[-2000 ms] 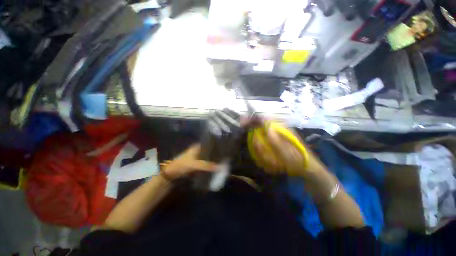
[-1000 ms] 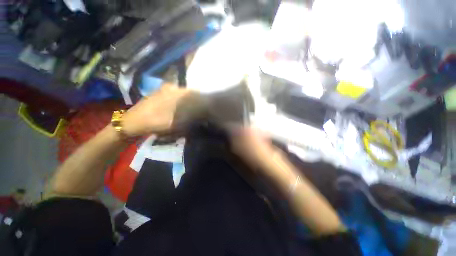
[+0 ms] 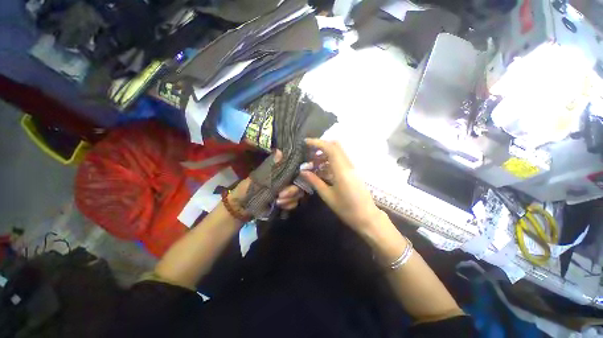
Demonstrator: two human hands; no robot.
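Observation:
A bundle of grey-brown cut fabric pieces (image 3: 285,148) is held above my lap at the table's front edge, its upper end fanned towards the pale table. My left hand (image 3: 268,188) is closed around its lower part, with fingers showing on the right side. My right hand (image 3: 334,181) touches the bundle's right edge with thumb and fingertips at a small edge or layer; whether it pinches cloth is hard to tell. A light-blue and white piece (image 3: 248,237) hangs below my left hand. Yellow-handled scissors (image 3: 536,234) lie on the table at the right.
The white overlock machine (image 3: 449,92) stands at upper right under lamp glare. Layered dark, white and blue fabric pieces (image 3: 248,53) lie at upper left. A red plastic bag (image 3: 129,185) is at left, with white pieces (image 3: 206,197) beside it. A measuring tape (image 3: 423,214) edges the table.
The scissors left my right hand and lie on the table. Both hands have come together at the bundle, which is now lifted and clearly seen. The view has swung left.

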